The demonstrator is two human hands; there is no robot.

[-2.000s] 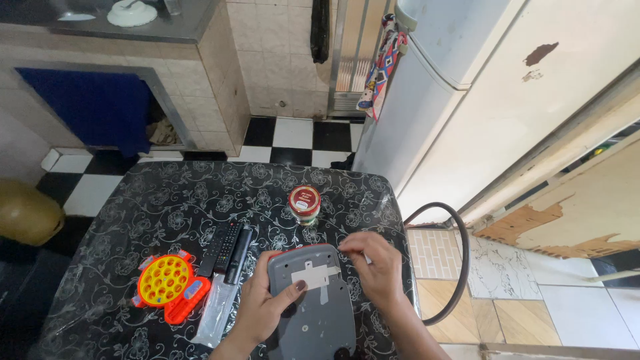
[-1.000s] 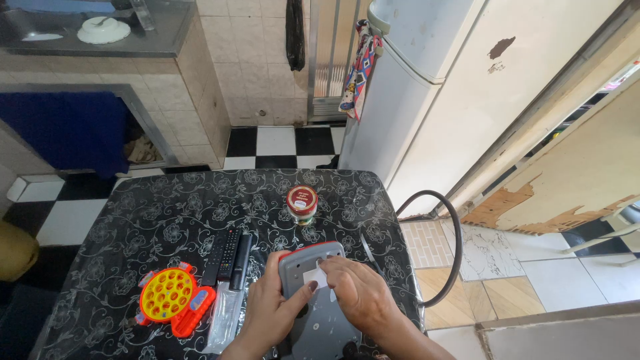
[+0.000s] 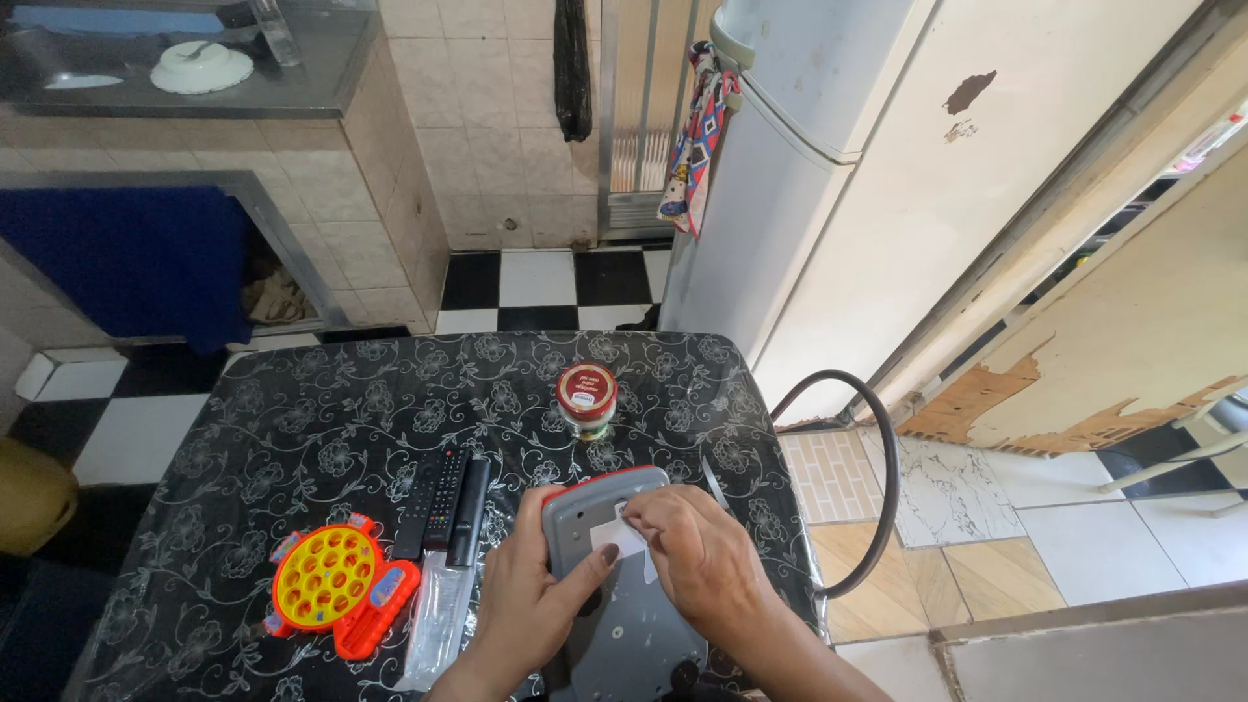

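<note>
A grey plastic device with a red edge (image 3: 624,634) lies underside up near the table's front. My left hand (image 3: 546,575) grips its left side, with the thumb on a white paper label (image 3: 612,536) stuck to the underside. The fingers of my right hand (image 3: 687,546) are pinched at the label's upper right part; their tips hide what they hold. Beyond the device stands a glass jar with a red lid (image 3: 587,398). Left of my hands are remote controls (image 3: 447,499), a clear plastic bag (image 3: 436,614) and an orange and yellow toy (image 3: 327,577).
The table (image 3: 390,390) has a black floral plastic cover. A thin pale strip (image 3: 717,485) lies right of the device. A dark hose (image 3: 892,487) loops beside the table's right edge. A refrigerator (image 3: 751,214) stands behind, and a counter (image 3: 322,78) is at back left.
My right hand has moved from the device's upper right edge onto the label. A pale strip now shows on the table to the right. The view has shifted somewhat.
</note>
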